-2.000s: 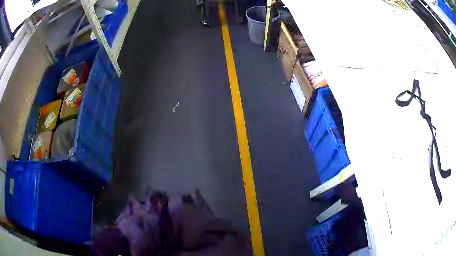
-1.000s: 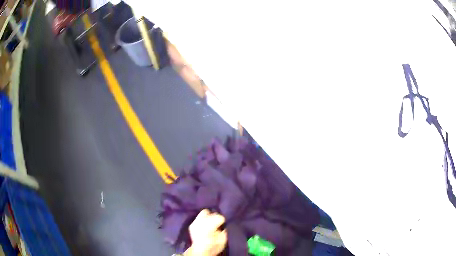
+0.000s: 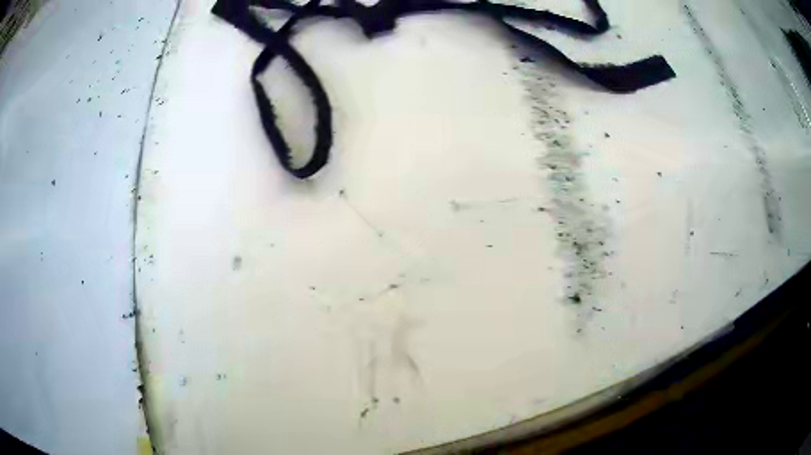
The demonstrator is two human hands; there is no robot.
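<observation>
A thin dark tie [image 3: 320, 115] lies on the white-covered table [image 3: 427, 311] at the top of the view. It makes a long loop at the left, is knotted or bunched near the middle, and has a loose flat end at the right. The tie's upper part is cut off by the top edge of the picture. Neither my left hand nor my right hand is in view. The dark ruffled bundle is not in view either.
Dark glue specks [image 3: 578, 231] run in a band down the right part of the table, with a fainter band further right. A seam [image 3: 136, 267] runs down the left side. The table's edge [image 3: 605, 400] curves across the lower right, with darkness beyond.
My view has turned from the aisle to the tabletop. The tie now shows larger and nearer. The dark bundle and the hand gripping it have left the picture.
</observation>
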